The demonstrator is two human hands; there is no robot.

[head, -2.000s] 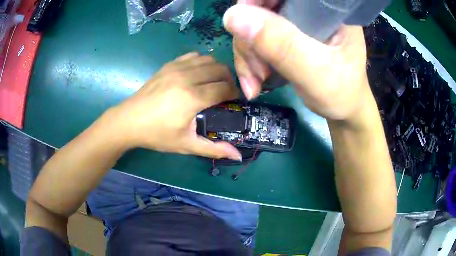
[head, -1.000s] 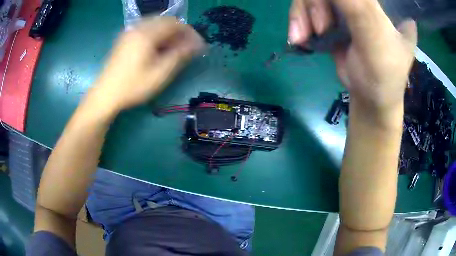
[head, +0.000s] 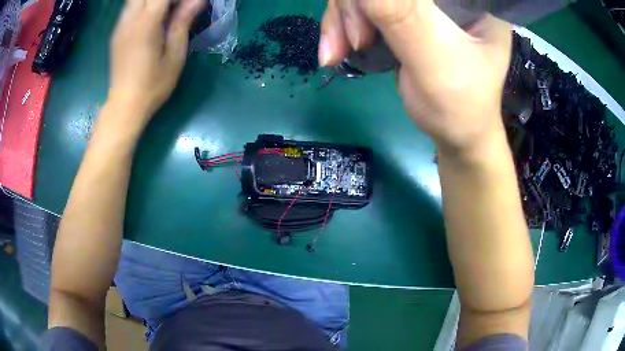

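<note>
The camcorder body (head: 308, 175) lies flat on the green bench, with its circuit board (head: 340, 171) facing up. Red wires trail from its left end, and thin leads with small discs hang at its near side beside a black strap (head: 291, 218). Neither hand touches it. My left hand (head: 147, 55) is at the upper left, its fingertips by the clear bag (head: 218, 31); whether it holds anything cannot be told. My right hand (head: 438, 75) grips the electric screwdriver (head: 514, 8), partly cut off by the top edge, its nose near the loose screws (head: 291, 41).
A large heap of small black parts (head: 565, 147) lies at the right, by the white bench edge. A red mat (head: 24, 130) is at the left, with a black unit (head: 53, 34) at its upper end. A purple-blue round object (head: 619, 243) is at the far right edge.
My left hand has left the camcorder body and moved up and left to the bag. My right hand moved right, then back left with the screwdriver. The red wires at the body's left end now show.
</note>
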